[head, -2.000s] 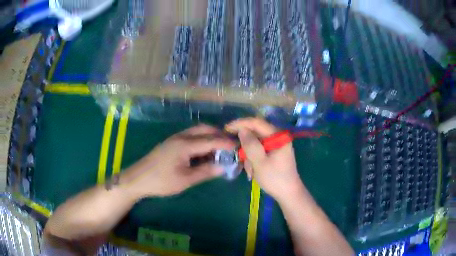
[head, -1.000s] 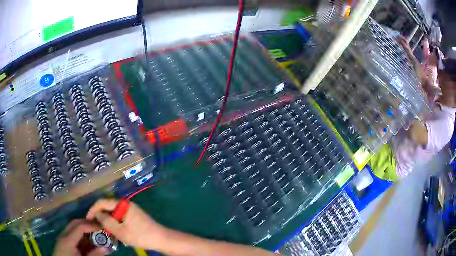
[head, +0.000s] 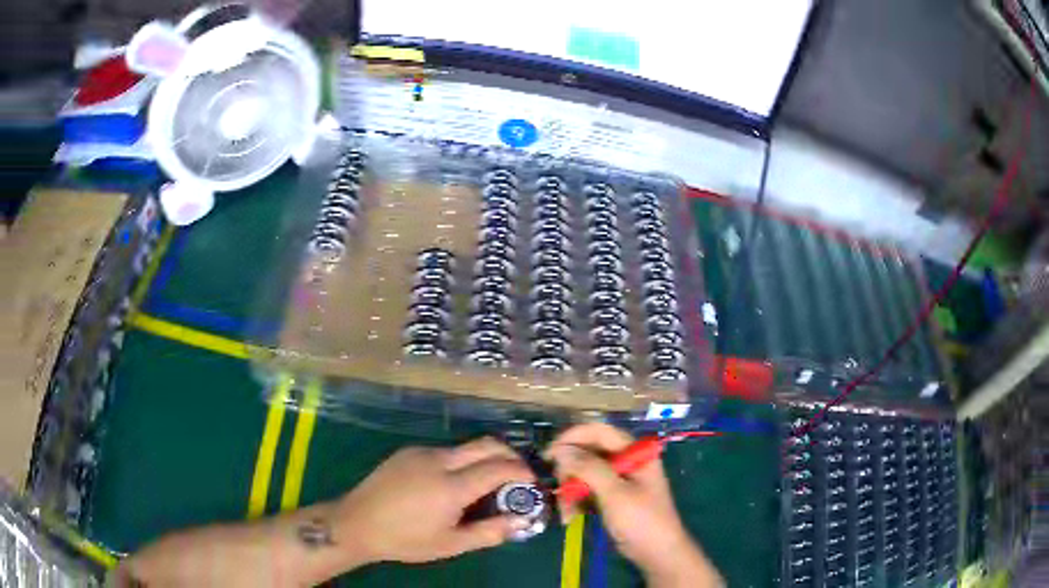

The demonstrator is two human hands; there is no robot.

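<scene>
A small round component [head: 521,500] with a silver rim and dark ringed face sits at the fingers of my left hand [head: 420,503], which hold it from the left. A shiny metal base [head: 528,531] shows partly just below it. My right hand [head: 627,496] grips the test probe [head: 615,469] by its thick red handle, at the right side of the component. The probe's tip is too small to tell if it touches. A thin red lead trails right from the handle.
The central blister tray [head: 460,385] holds silver-black rows above my hands. A right-side tray [head: 871,500] holds small dark parts, with an empty-looking tray [head: 828,287] behind. A white fan [head: 236,109] and cardboard [head: 52,310] are at left, a monitor [head: 679,52] at the back.
The view swung right and then back left, and now sits higher, showing the monitor and fan. My hands still hold the component and red probe close together.
</scene>
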